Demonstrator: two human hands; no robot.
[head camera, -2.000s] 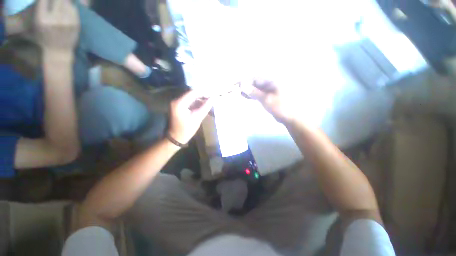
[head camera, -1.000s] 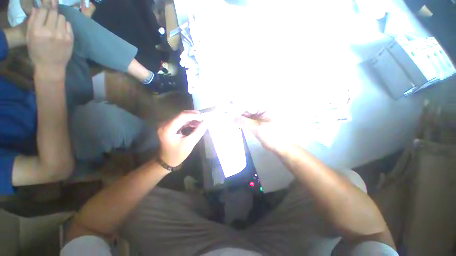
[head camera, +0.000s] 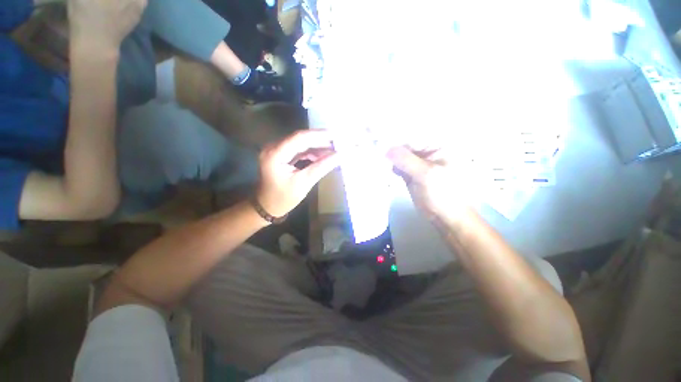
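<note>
A white paper slip (head camera: 367, 198) hangs down over the table's near edge, between my hands. Glare washes out its top part and any print on it. My left hand (head camera: 295, 171) pinches the slip's upper left side between thumb and fingers. My right hand (head camera: 422, 175) is at its upper right side, with thumb and fingertips close together; glare blurs the exact contact.
Overlapping printed slips (head camera: 526, 168) lie on the pale table (head camera: 440, 242). A grey-sided printed stack (head camera: 635, 112) is at the right. Loose slips (head camera: 310, 56) line the left edge. A person's arm (head camera: 93, 134) is at left. Cardboard (head camera: 650, 298) stands at right.
The view has shifted, so table and stack sit further right. Both hands still hold the slip at its top, and its lower end still hangs down.
</note>
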